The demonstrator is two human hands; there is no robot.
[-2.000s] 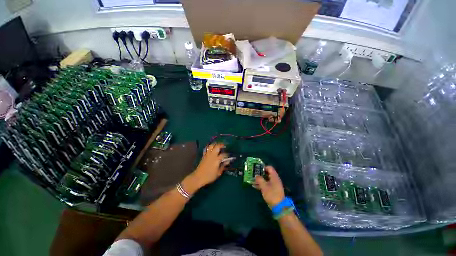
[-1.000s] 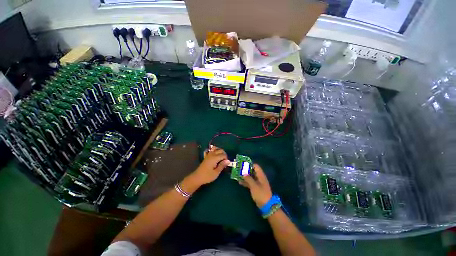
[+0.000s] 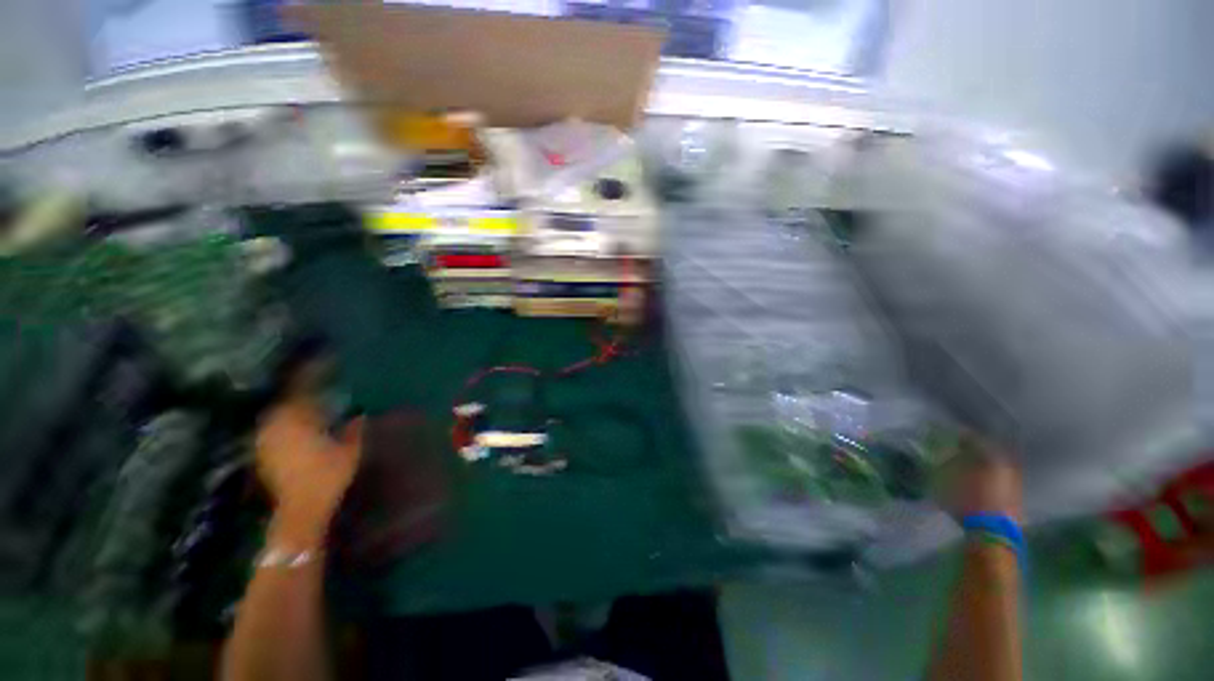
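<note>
The whole view is motion-blurred. My left hand (image 3: 306,459) is at the left, between the board rack (image 3: 147,466) and the brown mat (image 3: 404,479). Its thumb is apart from the fingers; a blurred dark patch lies at the fingertips, and I cannot tell if it holds anything. My right hand (image 3: 983,482) is far right, at the right edge of the clear blister tray stack (image 3: 746,492), where green boards (image 3: 852,459) show. Whether it grips something is too blurred to tell. The test lead's white piece (image 3: 510,439) lies on the dark green bench mat.
The power supply (image 3: 473,282) with red digits stands at the back beside the bench meter (image 3: 586,229). A red wire (image 3: 533,370) runs forward from there. Empty blister trays (image 3: 1052,346) stand at the right. A red object (image 3: 1172,519) shows low at far right.
The view has turned right. My hands have parted, the left towards the rack and the right to the trays. The test lead lies released, and the board is no longer between my hands.
</note>
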